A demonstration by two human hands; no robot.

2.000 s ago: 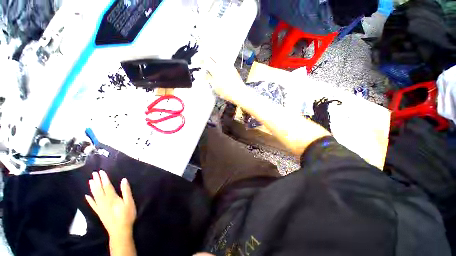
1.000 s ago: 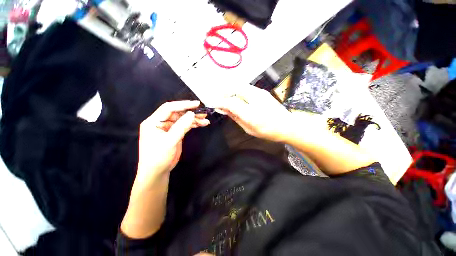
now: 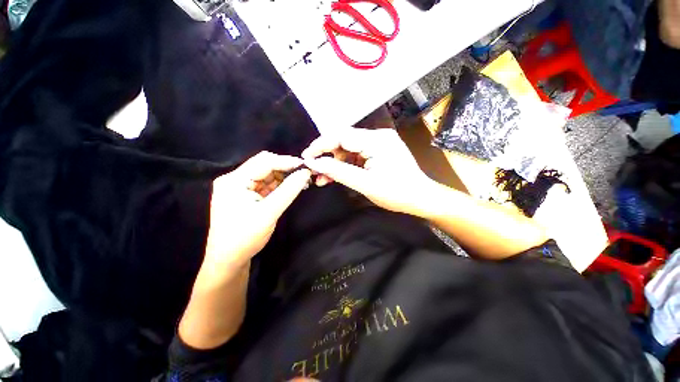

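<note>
My left hand [image 3: 246, 205] and my right hand [image 3: 369, 168] meet at their fingertips above my lap. Both pinch a small dark piece [image 3: 313, 177] that is mostly hidden between the fingers; it looks like a small black loop, but its shape is unclear. The black garment [image 3: 186, 127] spreads over the table and lap on the left, with a white patch showing through a gap. Red-handled scissors [image 3: 362, 33] lie on the white table [image 3: 306, 93] beyond my hands.
A light wooden board [image 3: 585, 224] at the right bears a crinkled dark plastic bag [image 3: 481, 116] and a tangled bunch of black loops [image 3: 528, 188]. Red stools [image 3: 563, 67] stand behind and at the right. Part of a person shows at the top right edge. Machine parts show at the top left.
My left hand left the garment and my right hand came back from the table; they met above my lap, holding a small piece. The view shifted away from the machine.
</note>
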